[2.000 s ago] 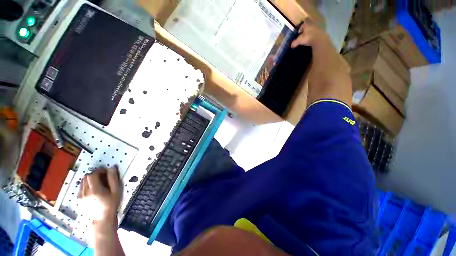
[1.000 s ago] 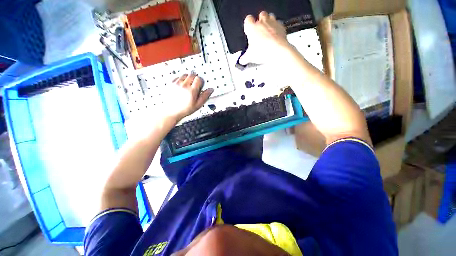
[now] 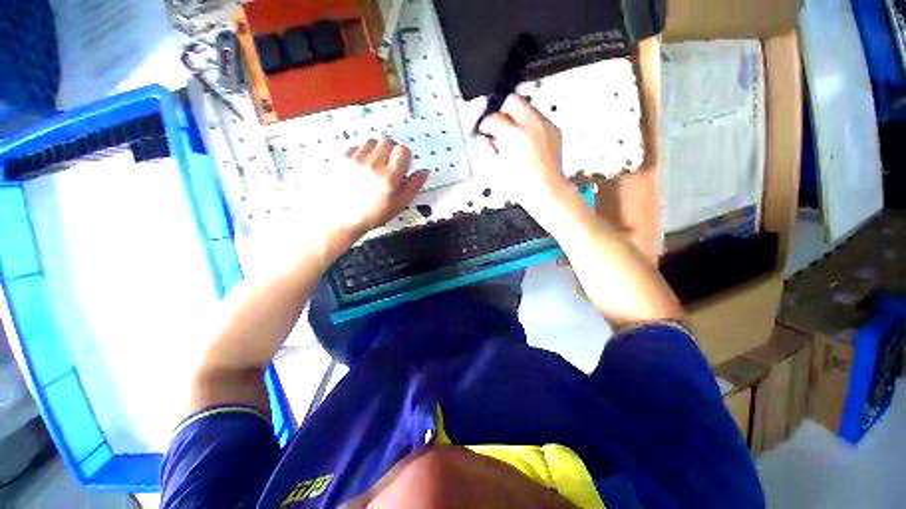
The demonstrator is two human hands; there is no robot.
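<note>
My right hand [image 3: 527, 144] is over the spotted white board, its fingers closed on the lower part of a dark row of small black parts [image 3: 510, 75]. The row's upper end overlaps the black printed pad [image 3: 586, 25]. My left hand [image 3: 382, 179] rests low over the perforated plate [image 3: 437, 119], fingers apart, with nothing seen in it. The orange-red fixture [image 3: 318, 87], behind my left hand, holds several black blocks [image 3: 298, 46] in a row. Neither hand touches the fixture.
A black keyboard [image 3: 447, 239] in a teal frame lies at the near edge. A blue tray [image 3: 214, 224] with black parts along its far edge is at left. An open carton [image 3: 785, 129] at right holds a printed sheet and black items. A thin dark rod [image 3: 408, 75] lies beside the fixture.
My right hand has moved from the carton to the pad, then back towards me onto the spotted board; the black row now shows beyond its fingers. My left hand has barely moved since one second ago.
</note>
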